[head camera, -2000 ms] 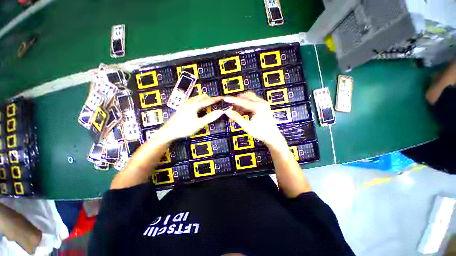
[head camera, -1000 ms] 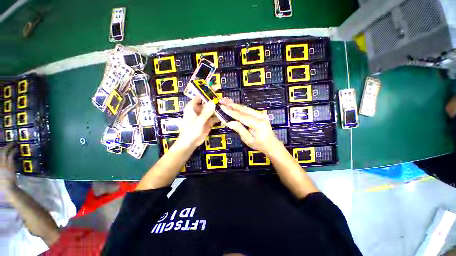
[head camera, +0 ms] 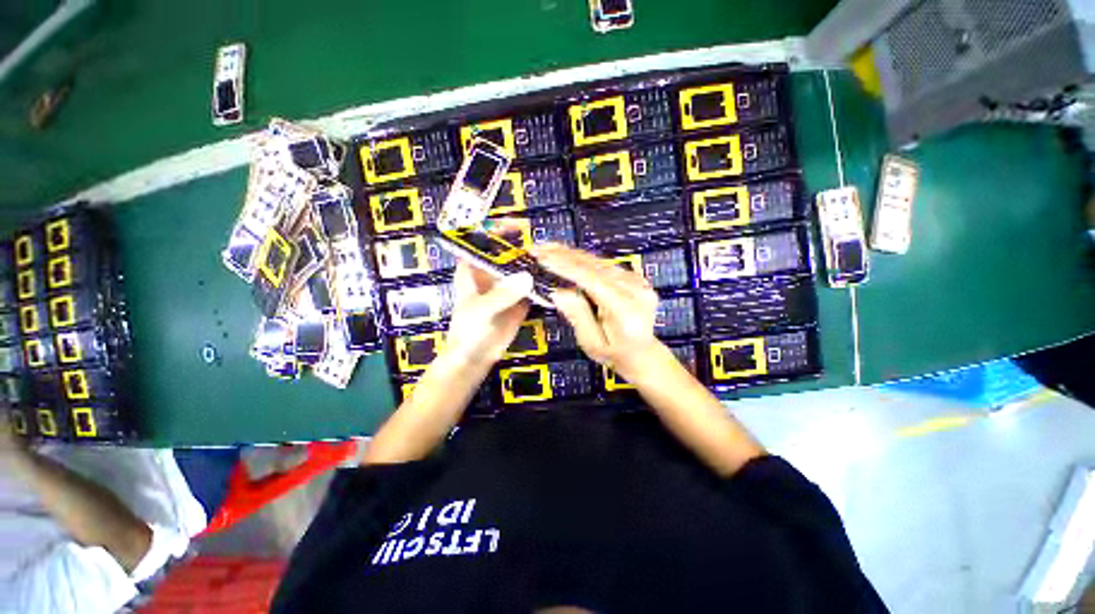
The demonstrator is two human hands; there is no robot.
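My left hand [head camera: 490, 314] and my right hand [head camera: 600, 298] together hold a black front housing [head camera: 490, 245] with a yellow screen frame, tilted over the middle of the blister tray. My left hand grips its near edge and my right hand covers its keypad end. A pale mainboard with a dark screen [head camera: 477, 184] lies slanted on the tray's housings, just beyond the held one. The black blister tray [head camera: 642, 226] holds rows of yellow-framed housings, with bare slots at centre and right. My hands hide part of the middle rows.
A loose pile of pale board units [head camera: 348, 266] lies left of the tray. Two pale units [head camera: 842, 236] lie right of it. Another tray [head camera: 66, 324] and a person's arm are at far left. A pale rail [head camera: 516, 96] borders the belt, which carries units. A grey perforated box [head camera: 979, 60] stands at upper right.
The yellow-framed housing, hidden between my hands two seconds ago, now shows and is tilted flatter than a second ago. My right hand has moved further over its keypad end. Belt units have shifted left.
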